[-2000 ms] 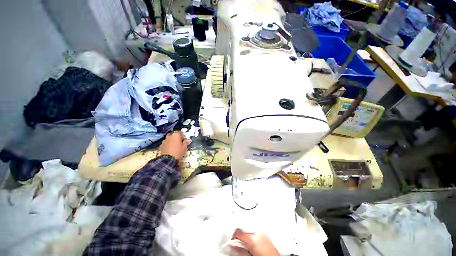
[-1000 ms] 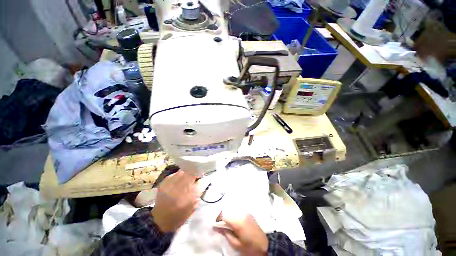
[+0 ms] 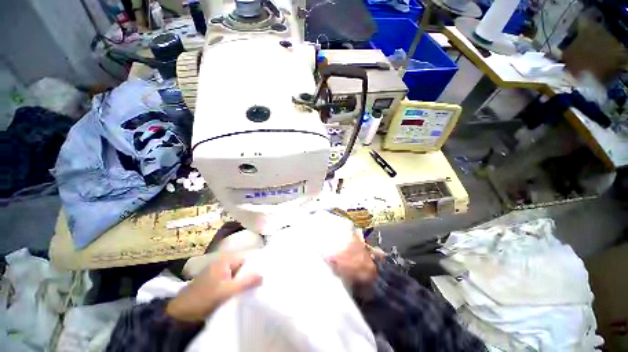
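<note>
A white cloth garment piece (image 3: 292, 295) lies under the head of the cream JUKI sewing machine (image 3: 262, 165) and hangs toward me. My left hand (image 3: 217, 285) grips the cloth at its left side, thumb on top. My right hand (image 3: 354, 261) is blurred at the cloth's right edge, close to the machine head; its fingers are partly hidden by the cloth. The needle area is hidden by the head and the cloth. Small white pieces (image 3: 187, 183) lie loose on the table, left of the head.
A grey-blue plastic bag (image 3: 103, 165) lies at the left of the worn table (image 3: 131, 240). At right are a slim black tool (image 3: 383, 163) and a control panel (image 3: 421, 126). White cloth bundles lie at right (image 3: 523, 282) and lower left (image 3: 27, 295). Blue bins (image 3: 423, 65) stand behind.
My left hand has come from beside the small white pieces to the cloth, then back toward me. My right hand has moved up near the head. The cloth is now raised and blurred.
</note>
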